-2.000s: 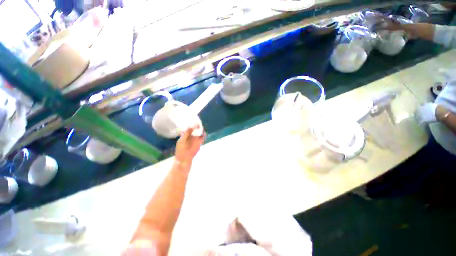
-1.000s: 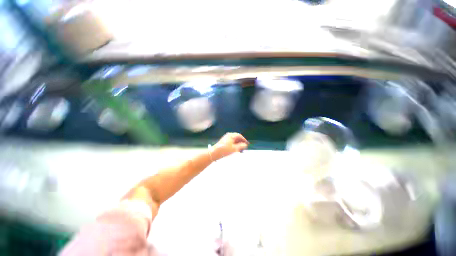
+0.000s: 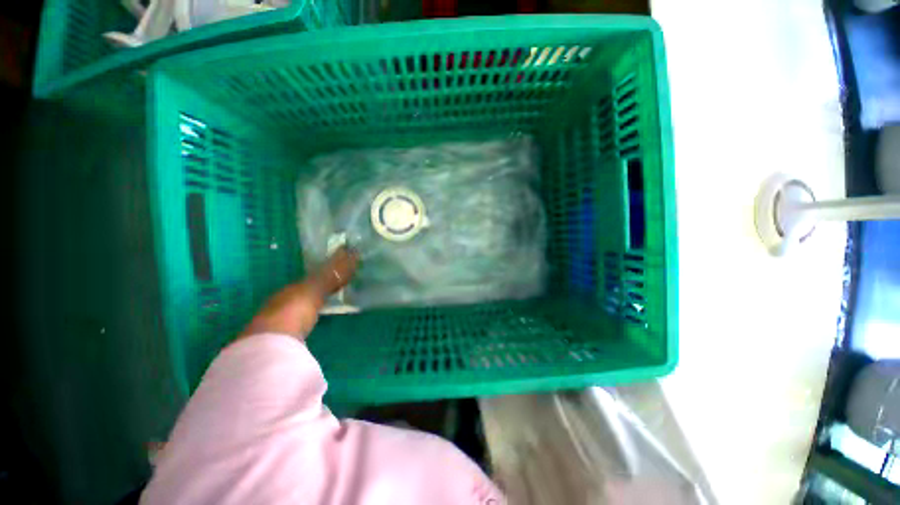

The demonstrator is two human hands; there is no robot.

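Note:
A green slotted crate lies below me with a crinkled clear plastic liner on its bottom. A white part with a round ringed end lies on the liner. My left hand, bare, reaches into the crate's lower left. White pieces, perhaps one stem part, show on both sides of my fingers; whether I grip it is unclear. My right hand is not in view.
Another green crate with white parts is at the top left. On the white bench at right lies a white stem part. Blurred jars stand on the conveyor at the right edge. Clear plastic sheet hangs below the crate.
The view has turned from the bench and conveyor to the green crate. My left hand has moved from the belt's edge down into the crate.

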